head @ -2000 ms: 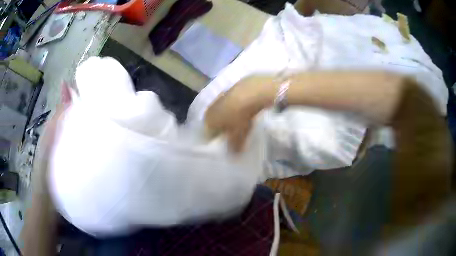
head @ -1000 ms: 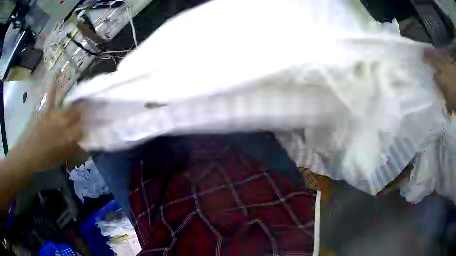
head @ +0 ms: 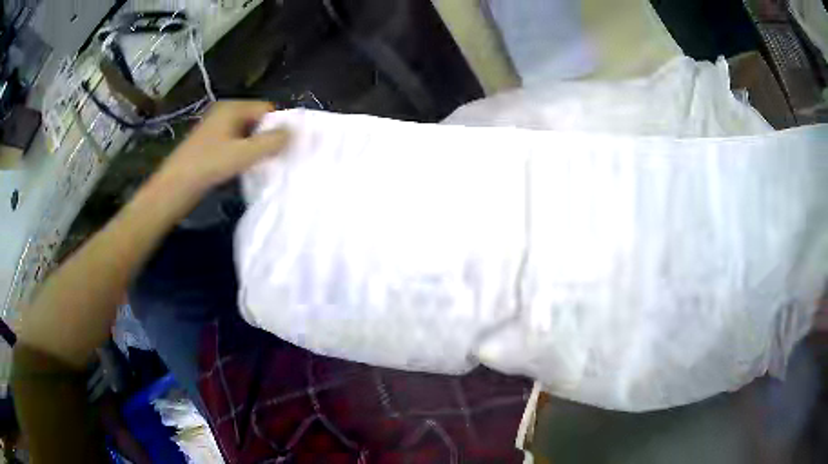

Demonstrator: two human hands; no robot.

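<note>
A large white garment piece is stretched wide above the wearer's lap, overexposed, with a vertical seam line near its middle. My left hand pinches its upper left corner between thumb and fingers. The cloth runs out past the right edge of the picture. My right hand is not in view. Behind the garment piece lies a heap of more white cloth, partly hidden by it.
The worn machine table edge with a dark loop of cord is at the upper left. A blue crate holding white pieces stands at the lower left. A pale cloth panel lies at the top. Red plaid fabric covers the lap.
My left hand has moved right and up with the cloth corner. The garment piece now hangs flatter and lower. My right hand, at the right edge before, has left the picture.
</note>
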